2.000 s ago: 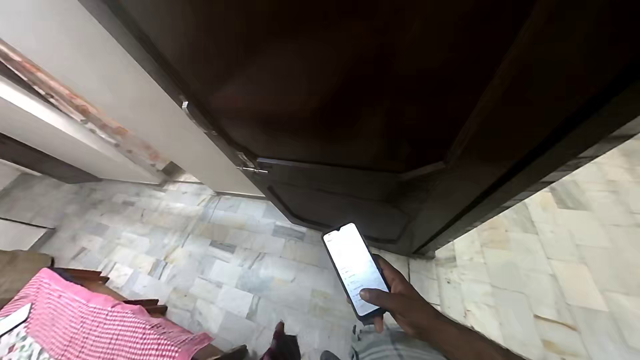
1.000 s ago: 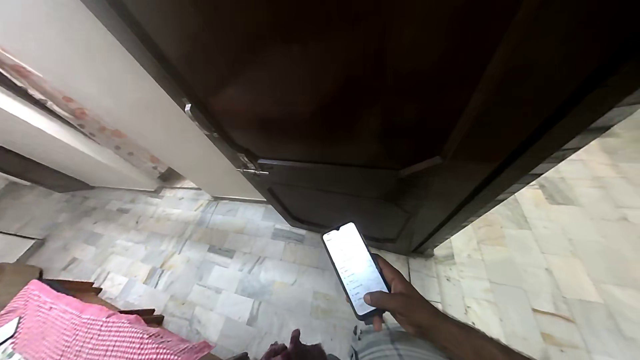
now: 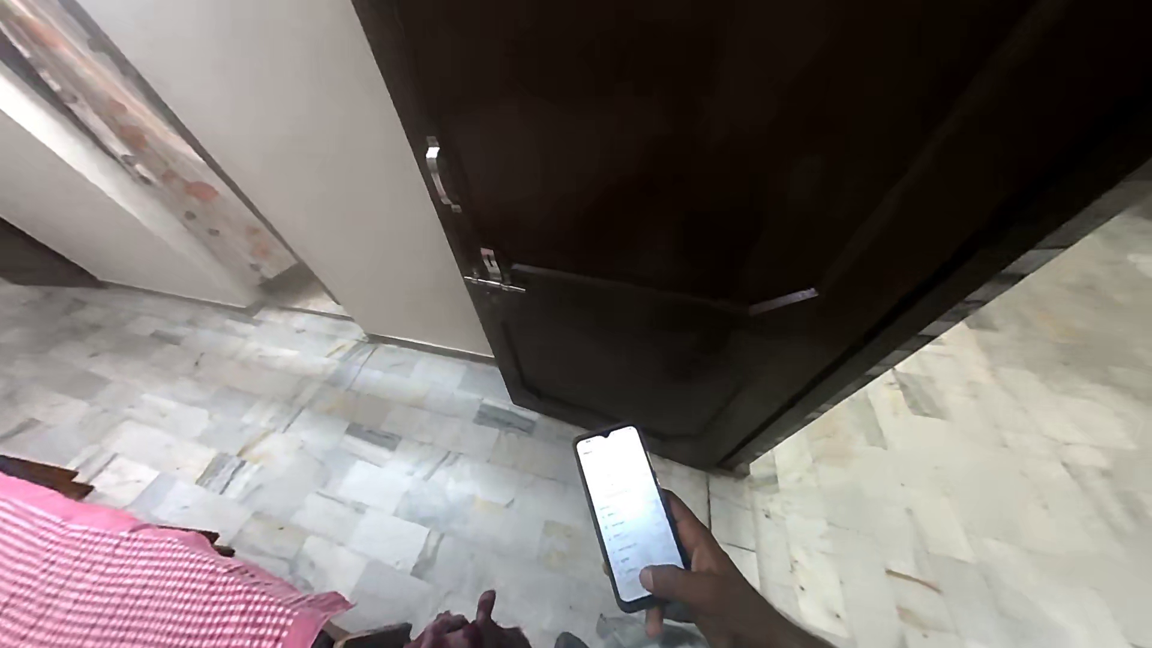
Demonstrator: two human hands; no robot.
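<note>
My right hand holds a dark-cased smartphone upright in the lower middle, its fingers around the right edge and back and its thumb on the lower part of the lit screen. The screen bears small writing. At the bottom edge, left of the phone, part of my left hand shows, with one finger raised; its palm is cut off by the frame, and whether it holds anything is hidden.
A dark brown wooden door with a metal handle and a slide bolt stands ahead. Pink checked cloth lies over something at lower left. A patterned curtain hangs at upper left, above the marble-tiled floor.
My left hand shows differently at the bottom edge, with a finger now standing up. My right hand keeps hold of the smartphone, its thumb staying over the lower screen.
</note>
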